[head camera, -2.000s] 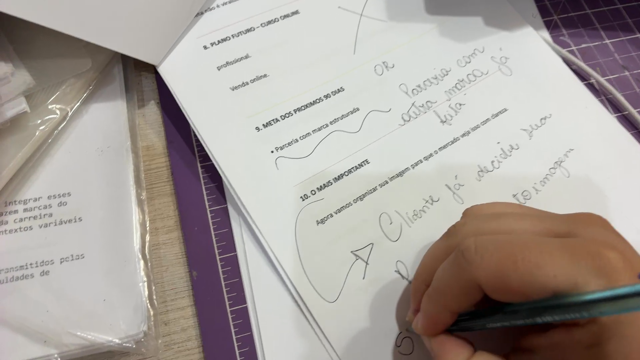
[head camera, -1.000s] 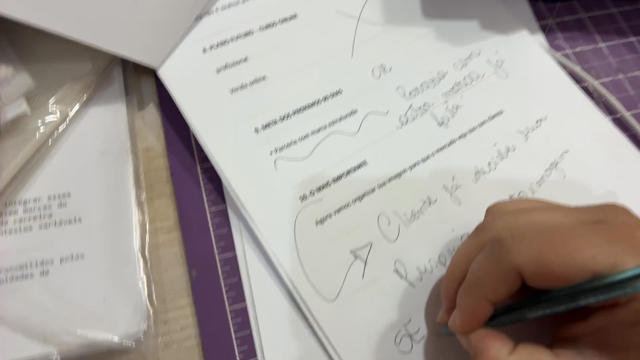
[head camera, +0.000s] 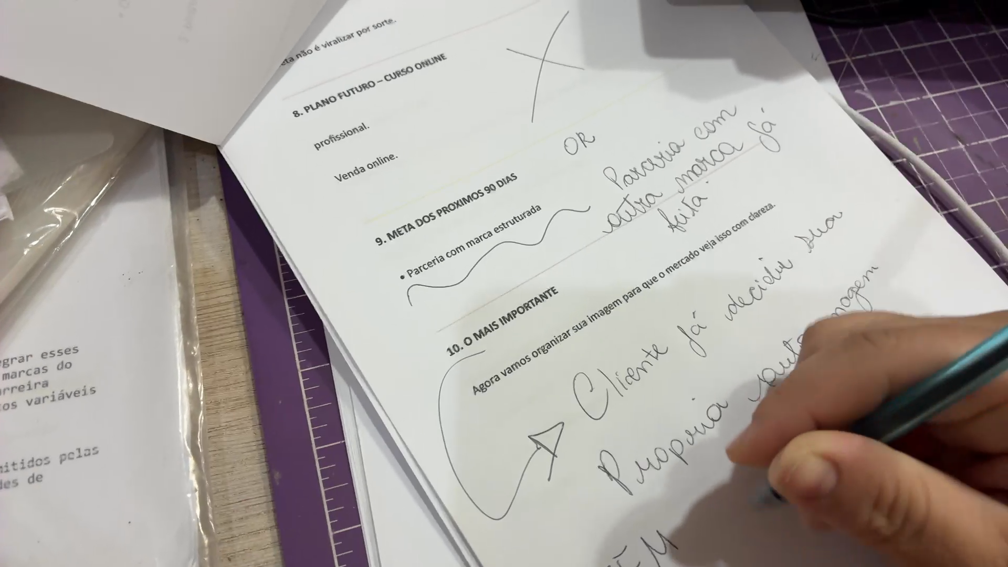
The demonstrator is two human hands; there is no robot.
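Note:
A teal pen (head camera: 929, 386) is pinched between the thumb and fingers of my right hand (head camera: 882, 441), at the lower right. Its tip points down at a printed sheet of white paper (head camera: 488, 142), but whether it touches is hard to tell. Print, cursive handwriting, a wavy underline, a crossed mark and a curved arrow cover the sheet. Newly inked letters stand at the bottom edge, left of the hand. Part of a handwritten line is hidden behind my fingers. My left hand is out of the frame.
A purple cutting mat (head camera: 906, 87) with a white grid lies under the papers. A white cable (head camera: 913, 157) runs along the right. On the left, a clear plastic sleeve (head camera: 185, 378) holds a printed page on a wood-grain surface (head camera: 228, 394). A folded-back sheet (head camera: 157, 63) covers the upper left.
My right hand has moved to the right with the pen. More letters now show at the bottom, and the handwritten line above them is less covered than two seconds ago.

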